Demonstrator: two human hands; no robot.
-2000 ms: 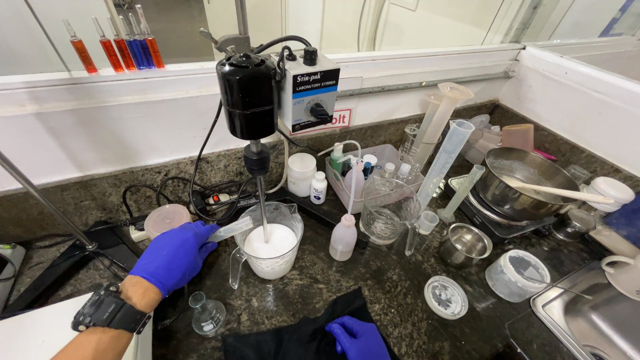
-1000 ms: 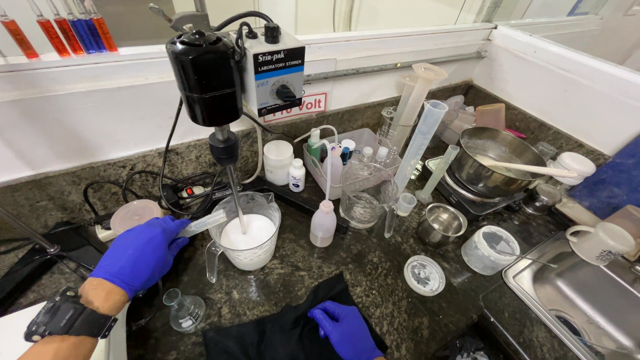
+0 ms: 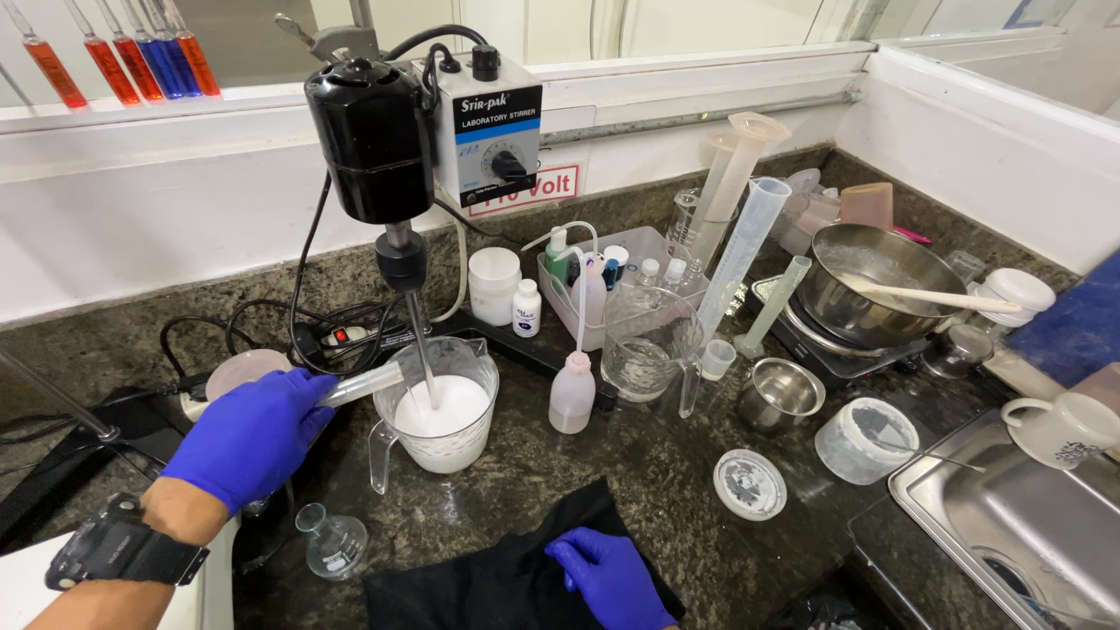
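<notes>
In a blue glove, my left hand [image 3: 254, 437] grips a small clear cylinder [image 3: 363, 385], tilted with its mouth over the rim of a clear measuring jug [image 3: 446, 442]. White liquid [image 3: 442, 405] partly fills the jug. The metal shaft [image 3: 420, 341] of a black overhead laboratory stirrer [image 3: 367, 140] reaches down into that liquid. My right hand [image 3: 608, 577], gloved too, rests on a black cloth [image 3: 472, 586] at the counter's front, fingers curled; whether it pinches the cloth is hard to tell. A small glass flask [image 3: 335, 544] stands left of the cloth.
A wash bottle [image 3: 571, 398] and an empty-looking clear jug [image 3: 646, 350] stand right of the stirred jug. Farther right are graduated cylinders [image 3: 744, 245], a steel bowl [image 3: 875, 289] on a hot plate, a steel cup [image 3: 779, 394], an opened tub [image 3: 866, 442], its lid [image 3: 750, 484] and a sink [image 3: 1041, 516].
The view has shifted somewhat to the right. My left hand keeps the cylinder tilted at the jug's rim throughout, and my right hand remains on the black cloth.
</notes>
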